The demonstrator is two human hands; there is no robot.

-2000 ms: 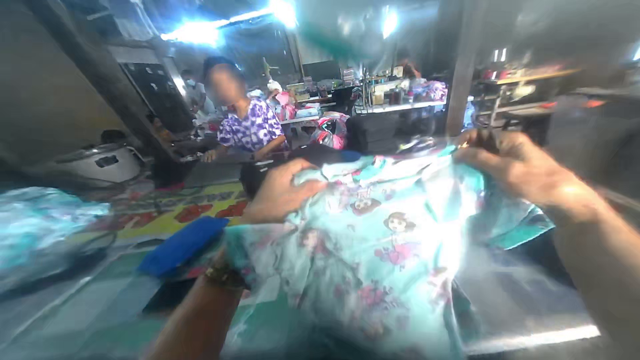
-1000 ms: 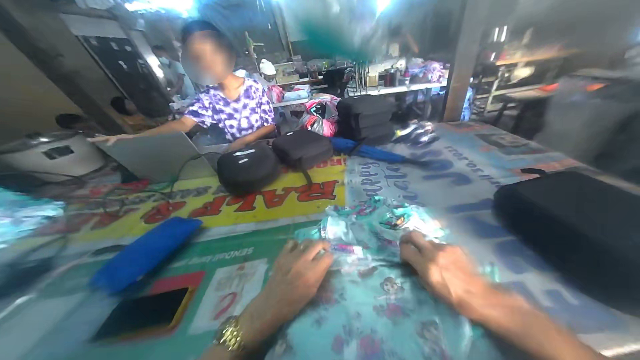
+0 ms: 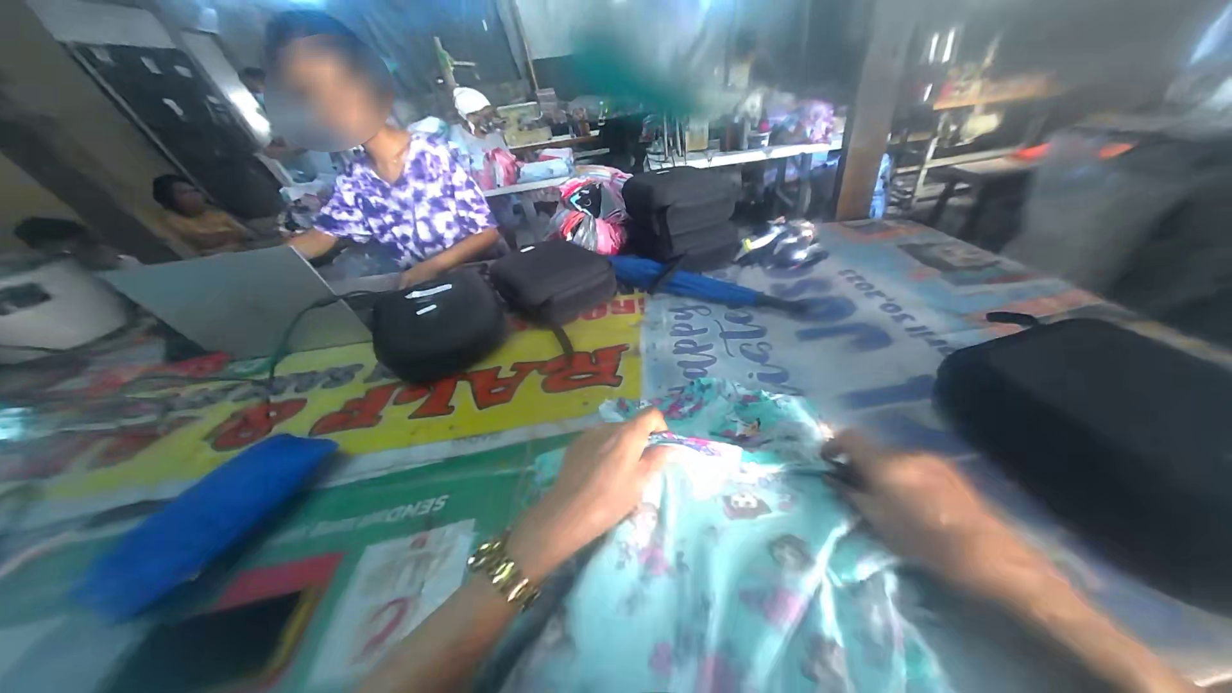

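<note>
A thin teal garment (image 3: pixel 741 577) printed with cartoon girls and pink flowers lies spread over the near part of the table. My left hand (image 3: pixel 597 481), with a gold-coloured bracelet on its wrist, pinches the cloth near its upper left edge. On the other side, my right hand (image 3: pixel 905 500) grips the upper right edge; its fingertips are blurred. Bunched cloth lies just beyond and between both hands. The lower part of the garment runs out of view at the bottom.
Banners cover the table (image 3: pixel 539 385). Left are a blue pouch (image 3: pixel 212 520) and a dark phone-like object (image 3: pixel 221 640). A black case (image 3: pixel 1088 433) lies right. Farther back are black cases (image 3: pixel 438 322), a blue folded umbrella (image 3: pixel 693 282), a laptop (image 3: pixel 241 298) and a seated person (image 3: pixel 404 202).
Two seconds ago both hands held the garment up off the table; now it lies lower, on the tabletop. Since one second ago, its near part has been spread and the hands are a little farther apart.
</note>
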